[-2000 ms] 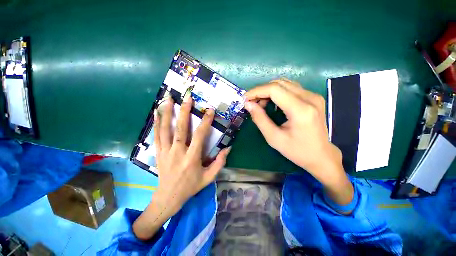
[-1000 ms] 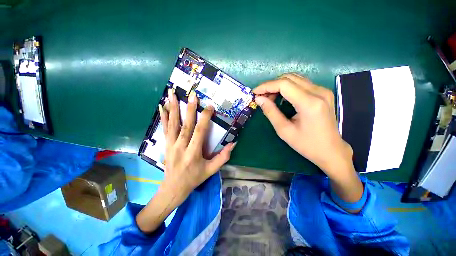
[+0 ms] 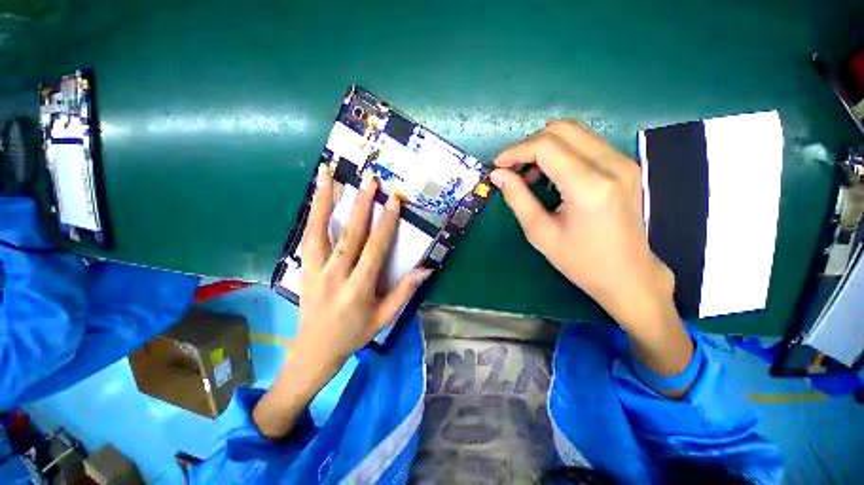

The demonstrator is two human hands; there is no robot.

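Note:
A half-assembled tablet (image 3: 453, 217) lies tilted on the green mat, its insides showing. Its blue and silver mainboard (image 3: 431, 180) is at the upper end and its white battery (image 3: 413, 248) at the lower end. My left hand (image 3: 351, 256) lies flat on the battery and the board's edge, fingers spread, covering part of both. My right hand (image 3: 568, 213) is at the tablet's right corner, thumb and index fingertips nearly together. Anything between them is too small to tell. An orange-gold connector (image 3: 482, 189) shows just beside these fingertips.
A white sheet with a black band (image 3: 739, 213) lies right of my right hand. Other open tablets lie at far left (image 3: 71, 175) and far right (image 3: 838, 303). A blue sleeve (image 3: 57, 313) is at left. A cardboard box (image 3: 194, 360) stands on the floor.
The orange-gold connector shows more clearly now. My right fingertips have shifted slightly outward at the corner. My left hand stays on the tablet. The view has shifted a little.

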